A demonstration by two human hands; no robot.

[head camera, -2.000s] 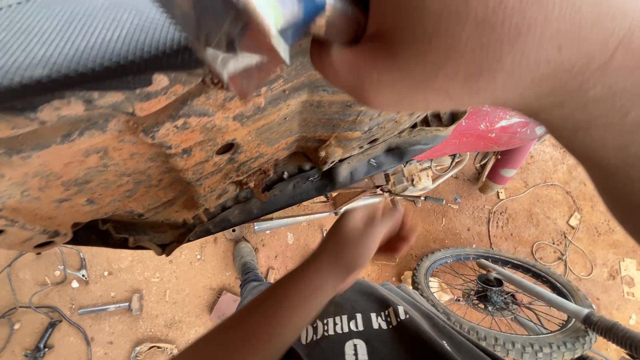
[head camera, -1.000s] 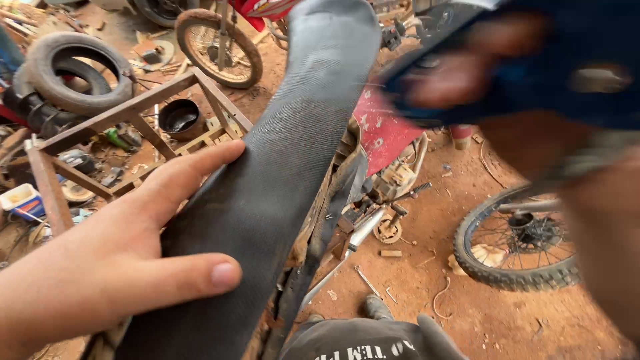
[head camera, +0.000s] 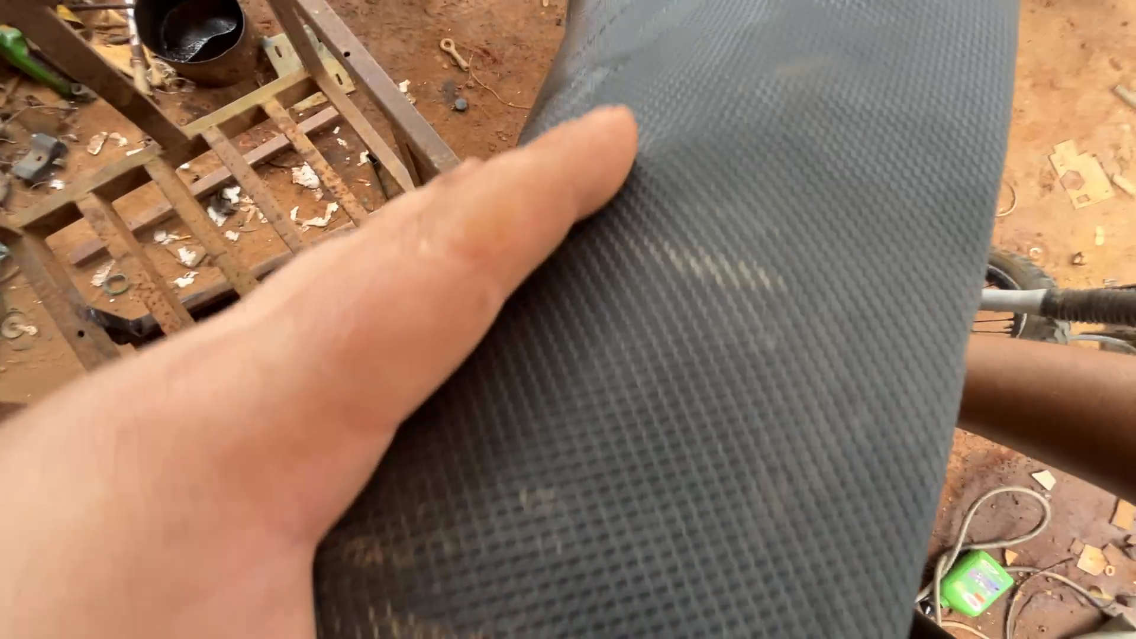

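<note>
A long black motorcycle seat (head camera: 754,355) with a textured, scuffed cover fills the middle of the head view, very close to the camera. Across its left edge lies my left hand (head camera: 426,257), one digit stretched over the cover and pressed to it; the other fingers are hidden, apparently around the edge. At the right, a bare forearm (head camera: 1047,408) passes behind the seat, and the hand at its end is out of sight.
A rusty metal frame with slats (head camera: 231,160) and a round container of dark liquid (head camera: 191,35) are at the left. On the dirt floor lie a wrench (head camera: 454,55), a green bottle (head camera: 976,583) and a looped cable (head camera: 994,506). A wheel (head camera: 1021,266) shows partly at right.
The seat's textured top now faces the camera much closer; two seconds ago its rusty underside showed. My left hand has gone from lying spread on the seat to its left edge.
</note>
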